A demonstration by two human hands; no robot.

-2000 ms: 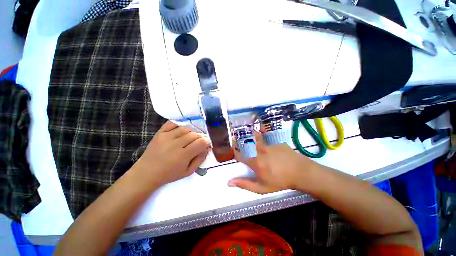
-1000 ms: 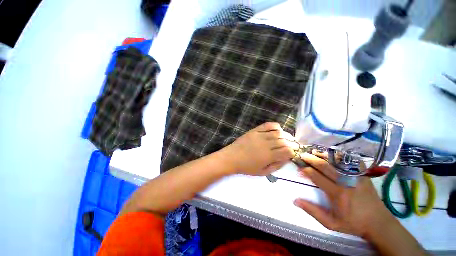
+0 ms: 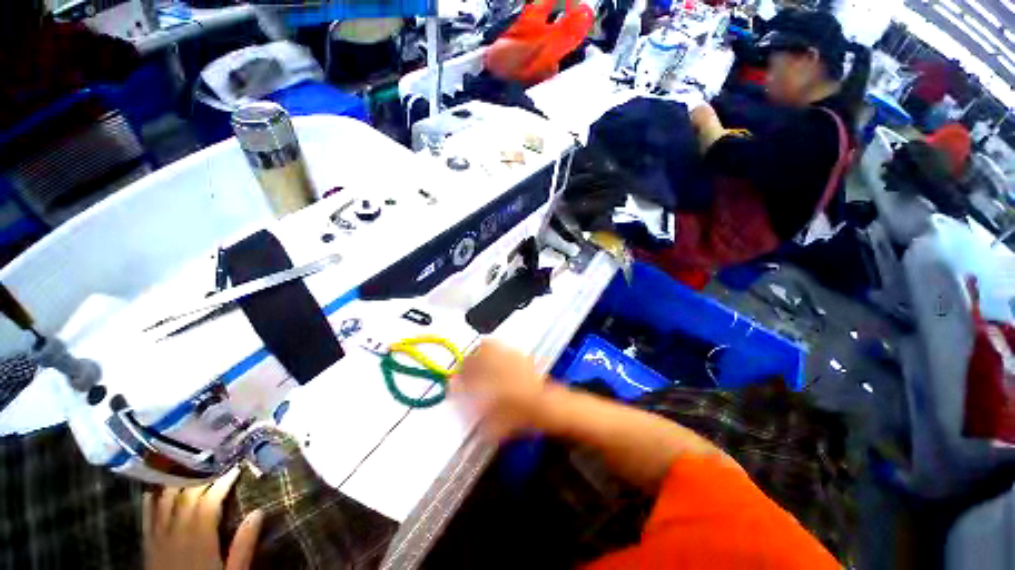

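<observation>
The dark plaid fabric panel point(image 3: 295, 507) lies at the needle area and along the bottom left. My left hand point(image 3: 200, 526) rests on it at the bottom left, fingers a little apart, cut off by the lower edge. My right hand point(image 3: 499, 384) is blurred at the table's front edge, right beside the scissors point(image 3: 414, 373) with green and yellow loops; its fingertips are not clear, and whether it touches them cannot be told. The white sewing machine head point(image 3: 167, 373) hides the presser foot partly.
Tweezers point(image 3: 239, 292) lie on the machine arm across a black fabric band point(image 3: 287, 323). A metal flask point(image 3: 273, 156) stands behind. Blue crates point(image 3: 712, 323) are below right. A person in black point(image 3: 779, 150) sits at another machine, back right. Plaid cloth point(image 3: 735, 440) lies at the lower right.
The view has swung to the right. My right hand has left the needle area and moved right to beside the scissors loops. My left hand has stayed on the fabric near the needle area.
</observation>
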